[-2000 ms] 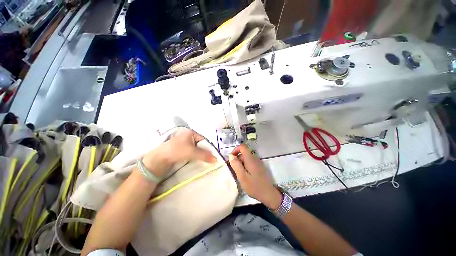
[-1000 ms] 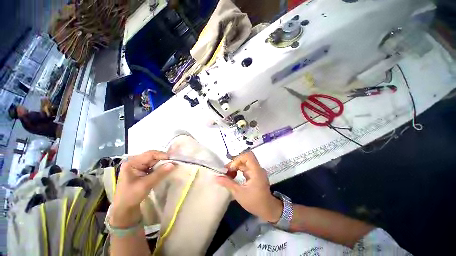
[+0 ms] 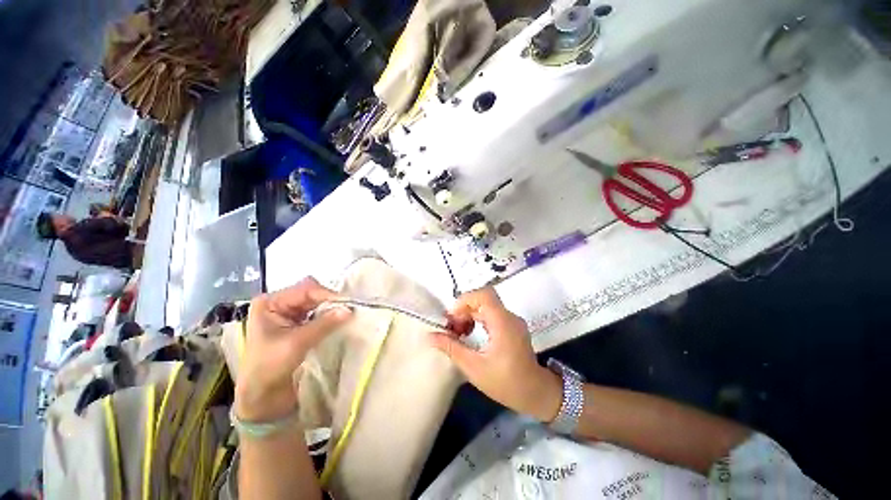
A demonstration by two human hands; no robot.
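Note:
A beige panel (image 3: 396, 391) with one yellow line hangs below its upper edge, in front of the sewing machine's needle end (image 3: 469, 229). My left hand (image 3: 283, 347) pinches the left end of that edge between thumb and fingers. My right hand (image 3: 493, 347) pinches the right end; something small and dark red shows between its fingertips. The edge is stretched between both hands and shows a thin dark line. The panel is clear of the needle area.
A bundle of panels (image 3: 137, 415) with yellow lines stands at the left. Red-handled scissors (image 3: 645, 193), a red-and-black tool (image 3: 752, 150) and a purple item (image 3: 554, 248) lie by the machine. A beige heap (image 3: 440, 44) is behind it. A person (image 3: 93, 239) is at far left.
Over two seconds the panel has come away from the needle area, and my left hand has moved left to its edge. In the last second both hands keep their pinch; the view has shifted slightly.

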